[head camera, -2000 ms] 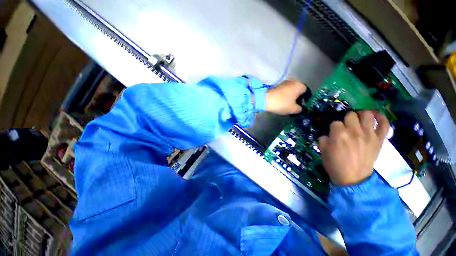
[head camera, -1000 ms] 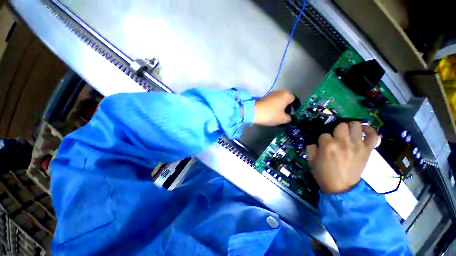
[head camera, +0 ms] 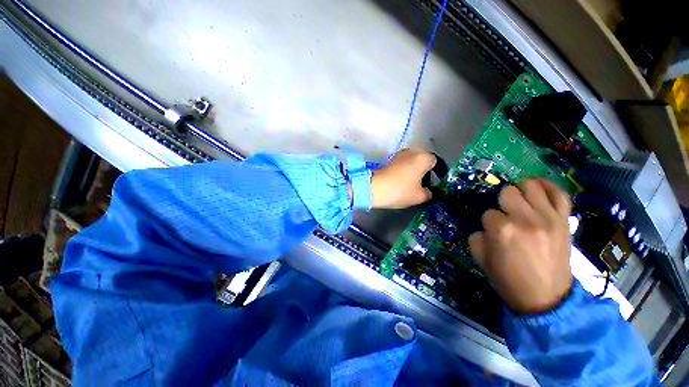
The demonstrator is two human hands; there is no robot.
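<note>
A large green circuit board (head camera: 514,147), crowded with parts, spans the metal rails at the right. My left hand (head camera: 400,181) is at the board's left edge, with black at its fingertips; whether that is finger covers or a part I cannot tell. My right hand (head camera: 525,246) is over the middle of the board, knuckles up; its fingertips and anything in them are hidden. A large black part (head camera: 550,119) stands at the board's far end. A silver finned heat sink (head camera: 642,189) lies along its right side. A white strip (head camera: 589,268) is partly behind my right hand.
The near rail (head camera: 211,142) carries a small clamp (head camera: 189,116). A blue cord (head camera: 418,83) runs up from my left wrist. Brown carton edges (head camera: 604,45) line the far side. Divided trays (head camera: 30,310) are at the lower left.
The view has shifted, so the clamp and my left sleeve sit further left and lower. My right hand has turned slightly over the board, and a small yellow part shows beside it. My left hand stays at the board's edge.
</note>
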